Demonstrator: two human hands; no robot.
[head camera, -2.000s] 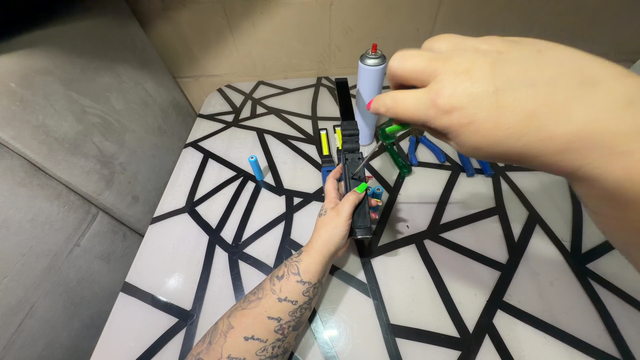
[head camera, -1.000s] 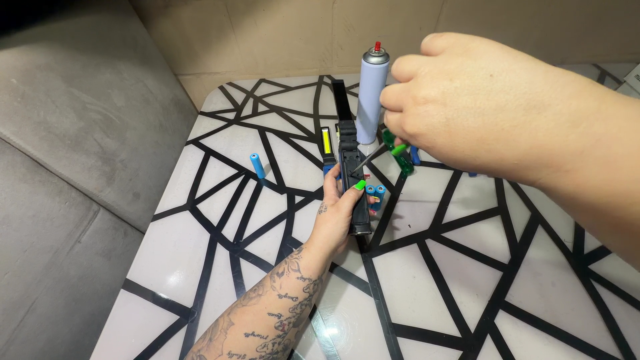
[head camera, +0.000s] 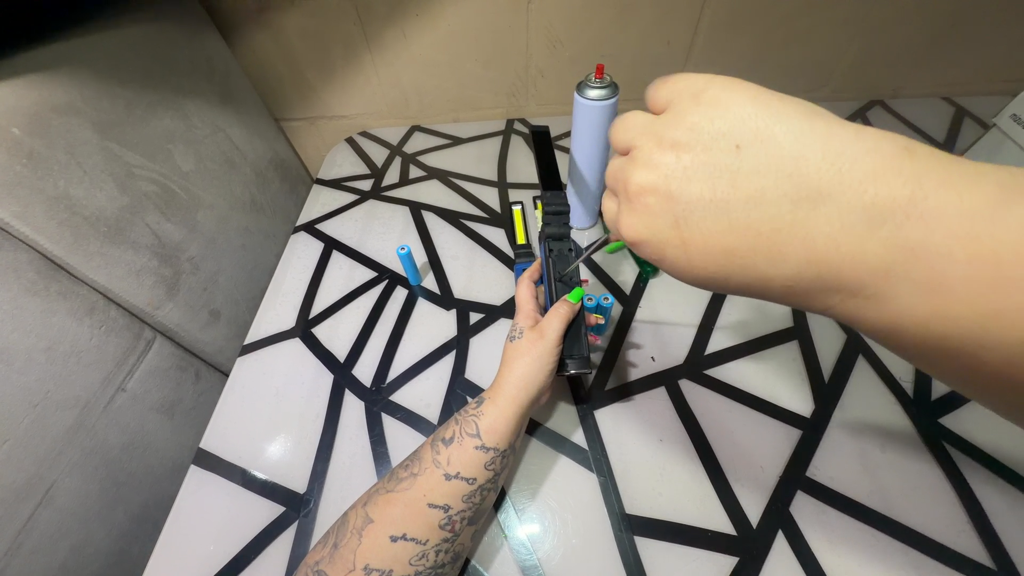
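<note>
My left hand (head camera: 544, 320) grips a black folding device (head camera: 574, 344), probably a work light, with its hinged part unfolded away from me. A thin metal shaft, apparently a screwdriver's (head camera: 588, 258), slants from my right hand (head camera: 696, 176) down to the device's inner face. My right fingers are curled round its handle, which is mostly hidden. Two blue cylindrical batteries (head camera: 598, 314) stand just right of my left fingers. Another blue battery (head camera: 409, 265) stands apart on the left. Behind the device lies a smaller light with a yellow strip (head camera: 520, 224).
A lilac spray can (head camera: 589, 152) with a red nozzle stands behind the device. A green object (head camera: 644, 266) is partly hidden beneath my right hand. The patterned tabletop (head camera: 680, 448) meets a tiled wall at the back, with a grey padded surface (head camera: 120, 240) at left.
My right hand has shifted slightly, and now covers the blue pieces seen on the right two seconds ago. My left hand keeps its hold on the black device.
</note>
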